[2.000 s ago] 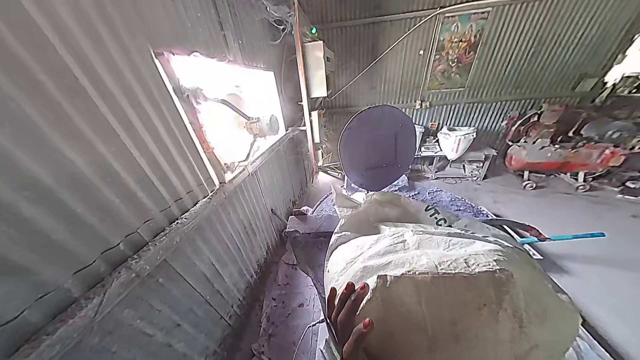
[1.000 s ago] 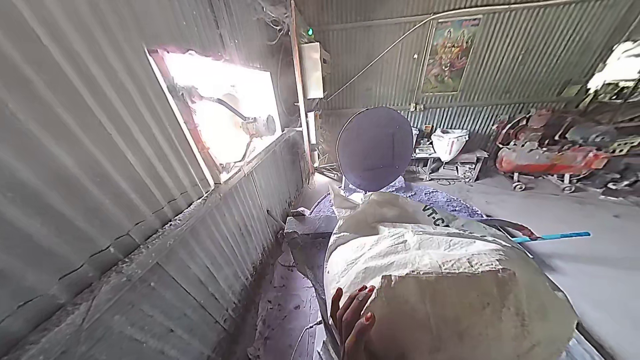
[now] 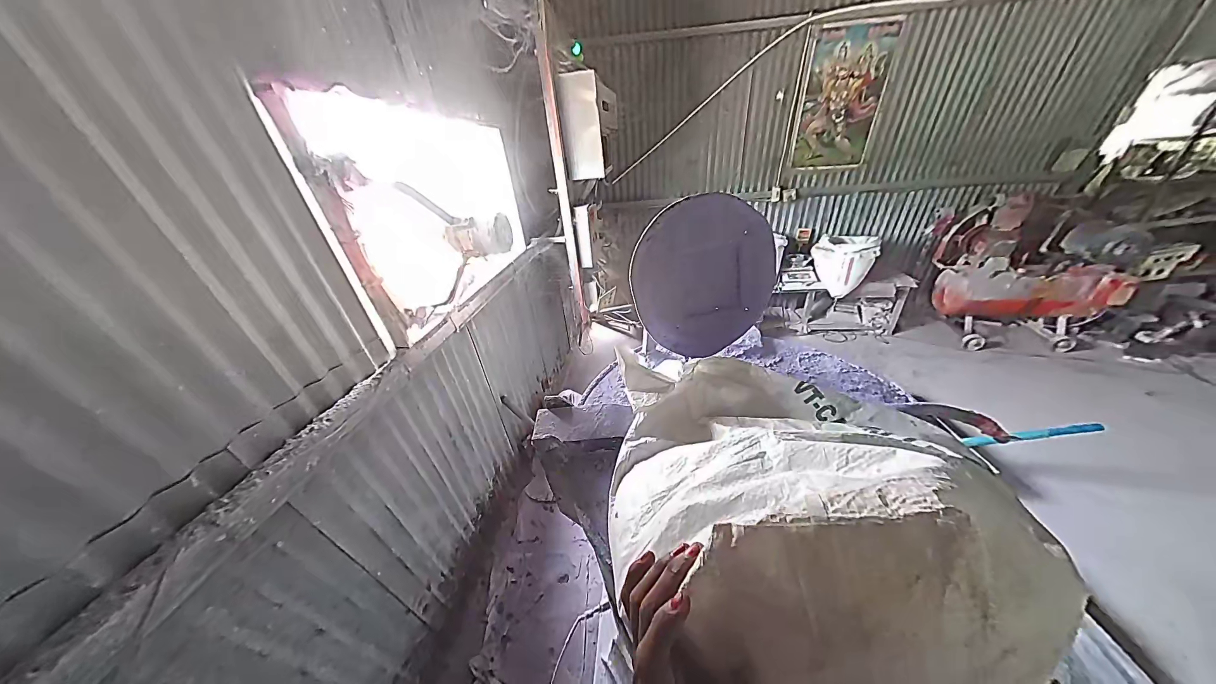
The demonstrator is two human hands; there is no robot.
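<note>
A large off-white woven sack (image 3: 760, 475) with printed writing fills the lower middle of the head view, a worn brown patch on its near side. My left hand (image 3: 657, 598) lies against the sack's left side, fingers close together and bent over its surface, fingertips reddish. Whether it grips the fabric or only presses on it cannot be told. My right hand is not visible. Beyond the sack stands a dark round disc (image 3: 705, 275), above a wide round bed of purplish granular material (image 3: 826, 369). A blue rod (image 3: 1059, 434) sticks out to the right of the sack.
A corrugated metal wall (image 3: 380, 532) with a bright window opening (image 3: 408, 190) runs along the left. A red air compressor (image 3: 1031, 291) on wheels stands at the back right. A white sack (image 3: 844, 264) is near the back wall, and a grey cabinet (image 3: 581, 123) hangs by a post.
</note>
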